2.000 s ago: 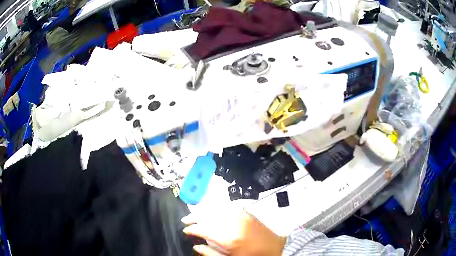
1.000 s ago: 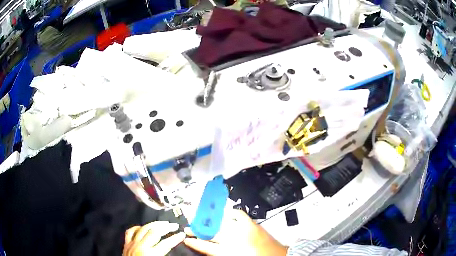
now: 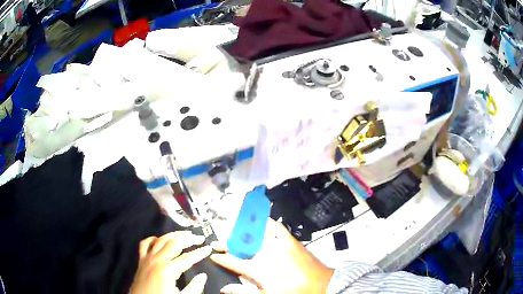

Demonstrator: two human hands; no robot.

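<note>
The black garment panel (image 3: 69,229) lies left of the needle and under both hands. My left hand (image 3: 171,265) rests on it with fingers spread, just in front of the presser foot area (image 3: 206,228). My right hand (image 3: 281,258) presses the cloth beside it, fingertips close to the left hand's. The blue rounded plate (image 3: 250,223) stands beside the needle and covers part of my right hand. The white sewing machine (image 3: 200,138) fills the middle. Black labels (image 3: 321,209) lie piled under its arm, and one single label (image 3: 340,240) lies apart near the right hand.
A paper sheet (image 3: 298,143) with a gold metal piece (image 3: 362,138) hangs on the machine. Maroon cloth (image 3: 304,28) lies on top. Cream-white pieces (image 3: 86,97) are piled behind. A round pale pad (image 3: 452,174), a crumpled plastic bag (image 3: 479,132) and yellow-handled snips (image 3: 490,103) are at the right.
My left hand has come into view onto the cloth beside my right hand. The right hand has shifted slightly right. The camera view has moved a little.
</note>
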